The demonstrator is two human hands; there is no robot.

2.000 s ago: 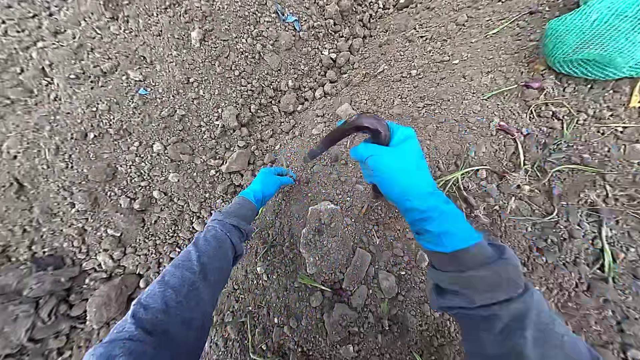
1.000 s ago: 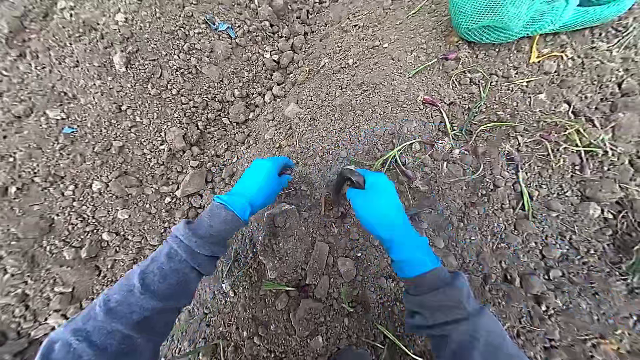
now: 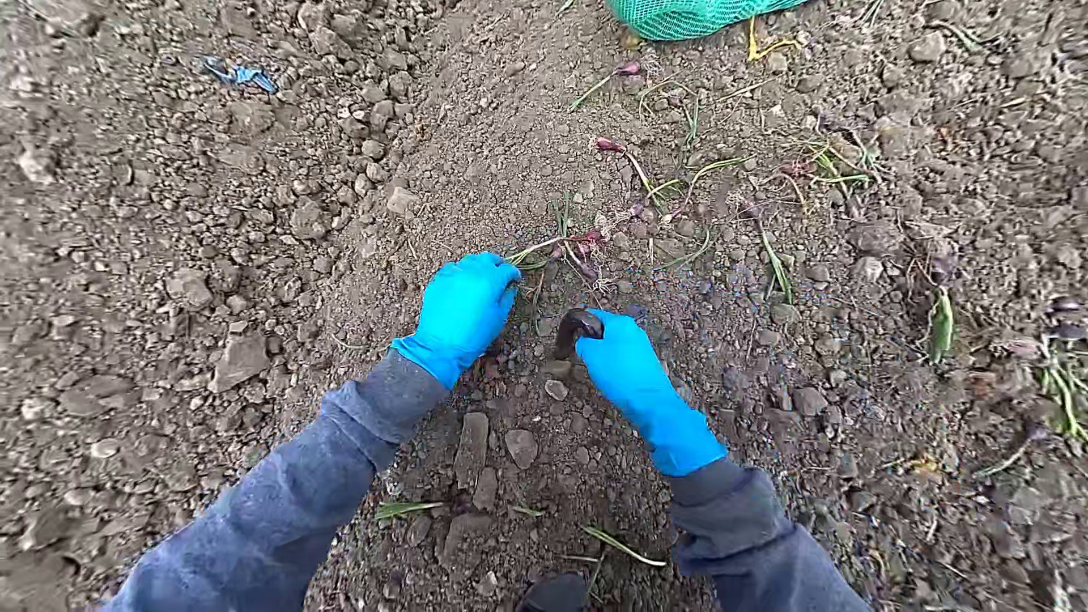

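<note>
My left hand (image 3: 463, 316), in a blue glove, is closed around the green leaves of small red onions (image 3: 586, 242). Their reddish bulbs and roots stick out to the right of the fingers, just above the soil. My right hand (image 3: 625, 361), gloved alike, grips a dark curved hand tool (image 3: 578, 327). The tool's bent end points down at the ground between the two hands; its tip is hard to make out. More red onions with leaves (image 3: 610, 146) lie on the soil beyond my hands.
A green mesh bag (image 3: 701, 17) lies at the top edge. A scrap of blue material (image 3: 240, 75) is at the upper left. Stones (image 3: 241, 361) and clods cover the ground. Loose green leaves (image 3: 625, 546) lie nearer me, and several wilted plants (image 3: 942, 323) are at the right.
The right hand has lowered the curved tool from its raised position two seconds ago. Onions now show at the left hand, where none were visible before. The view has shifted to the right.
</note>
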